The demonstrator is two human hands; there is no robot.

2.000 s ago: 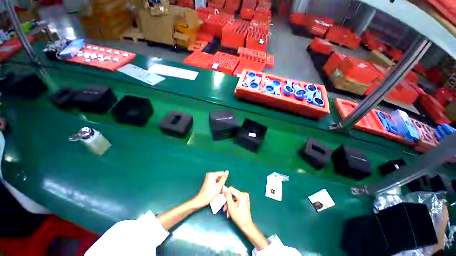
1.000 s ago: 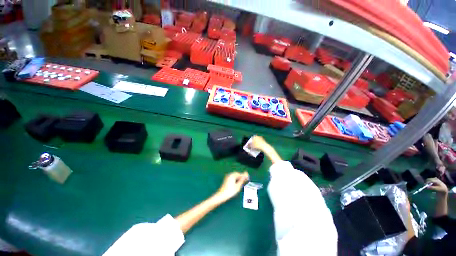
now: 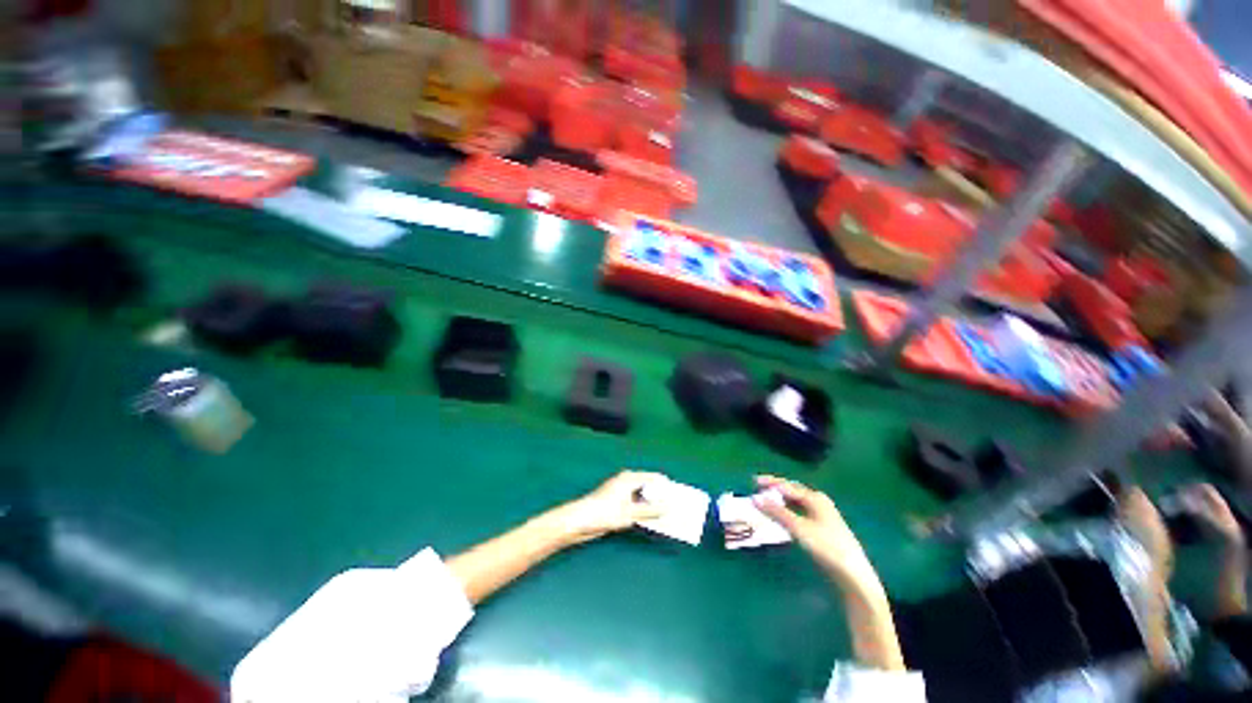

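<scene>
My left hand (image 3: 618, 504) holds a white paper leaflet (image 3: 676, 510) between its fingers, just above the green belt. My right hand (image 3: 803, 514) holds another white piece of paper with dark marks (image 3: 750, 522), close beside the first with a narrow gap between them. The frame is blurred, so whether the papers are folded is hard to tell. Beyond my right hand, an open black box base (image 3: 810, 437) has white paper (image 3: 787, 404) inside. A black box lid (image 3: 713, 389) stands to its left.
A foam insert (image 3: 599, 396) and an open box base (image 3: 477, 360) lie left along the belt. A pump bottle (image 3: 202, 411) stands at left. A red tray (image 3: 725, 280) with blue parts is on the far ledge. Another person's hands (image 3: 1146, 529) are at right.
My right hand has come back from the box base, leaving white paper in it, and holds a marked paper. My left hand now holds a leaflet. The boxes sit further right in view.
</scene>
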